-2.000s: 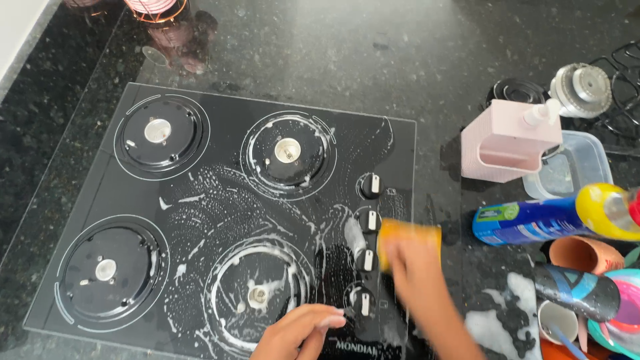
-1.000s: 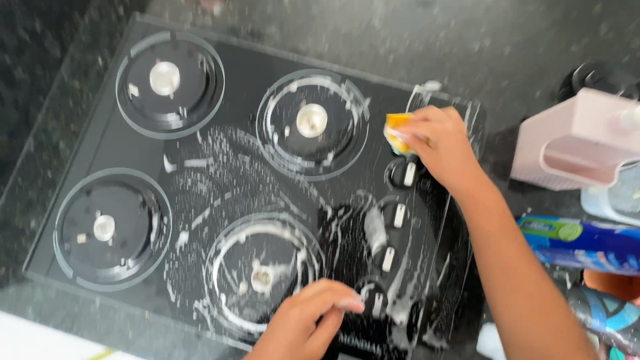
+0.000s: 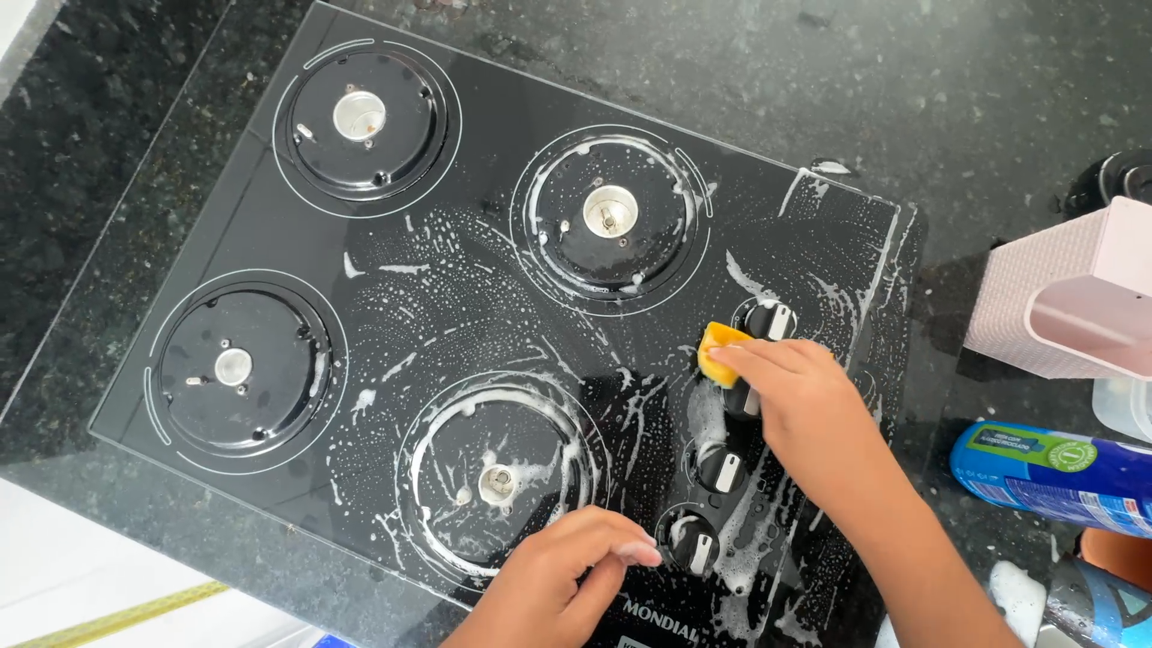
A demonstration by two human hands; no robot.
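My right hand (image 3: pixel 801 405) grips a yellow sponge (image 3: pixel 717 354) against the black glass cooktop (image 3: pixel 468 310), just left of the upper control knobs. The top knob (image 3: pixel 769 319) shows above my fingers, while the second is partly covered by them. My left hand (image 3: pixel 576 562) is empty, with fingers curled, over the cooktop's lower edge. Its fingertips are close to the bottom knob (image 3: pixel 693 544). White suds streak the glass, the knobs' surroundings and the two burner wells nearer the knobs. The lower of these wells (image 3: pixel 497 484) has a thick ring of foam.
Dark speckled stone countertop (image 3: pixel 900 99) surrounds the cooktop. At the right are a pink textured holder (image 3: pixel 1017 297), a blue bottle (image 3: pixel 1053 472), a clear plastic container (image 3: pixel 1120 405) and an orange-brown vessel (image 3: pixel 1116 553). A foam patch (image 3: pixel 1017 598) lies at the lower right.
My right hand with the sponge has moved from above the top knob down to the knobs' left side. My left hand stays near the bottom knob. Suds now streak the cooktop's upper right corner.
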